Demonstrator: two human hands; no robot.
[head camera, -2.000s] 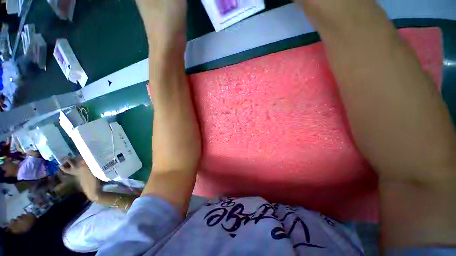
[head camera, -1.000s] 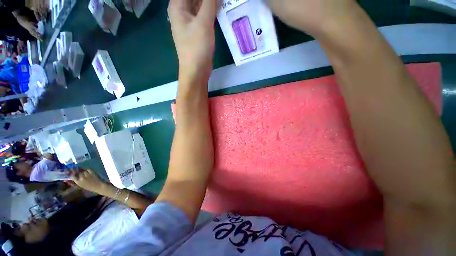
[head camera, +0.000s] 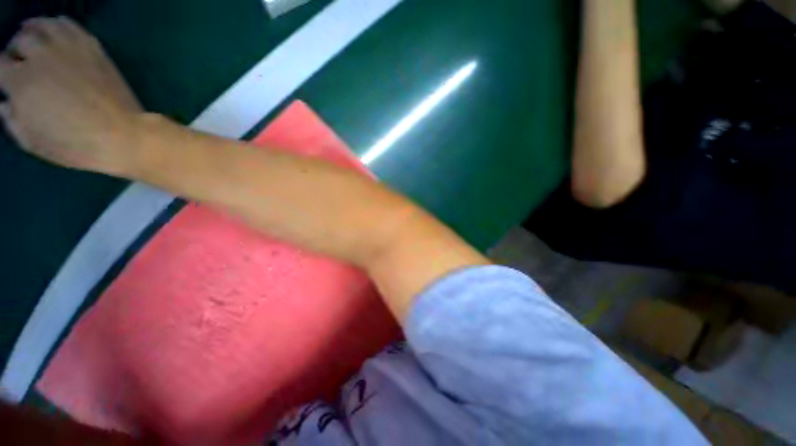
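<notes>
My right hand (head camera: 65, 96) is at the upper left over the dark green belt, back of the hand up and blurred. Its fingers are bent or cut off at the left edge, so whether they hold anything cannot be told. My right forearm crosses above the pink-red foam mat (head camera: 209, 296). My left hand is not in view. A corner of a white item, perhaps a box (head camera: 284, 5), shows at the top edge, apart from my hand.
The pale guide rail (head camera: 271, 83) curves between the belt and the bench. The green bench (head camera: 454, 139) carries a bright light streak. Another person's bare forearm (head camera: 608, 113) and dark clothing are at the right. Brown cartons (head camera: 663, 329) are on the floor at the lower right.
The view has swung to the right and tilted. The purple-printed box, my left arm and the left neighbour have left the picture. My right arm now reaches across to the upper left.
</notes>
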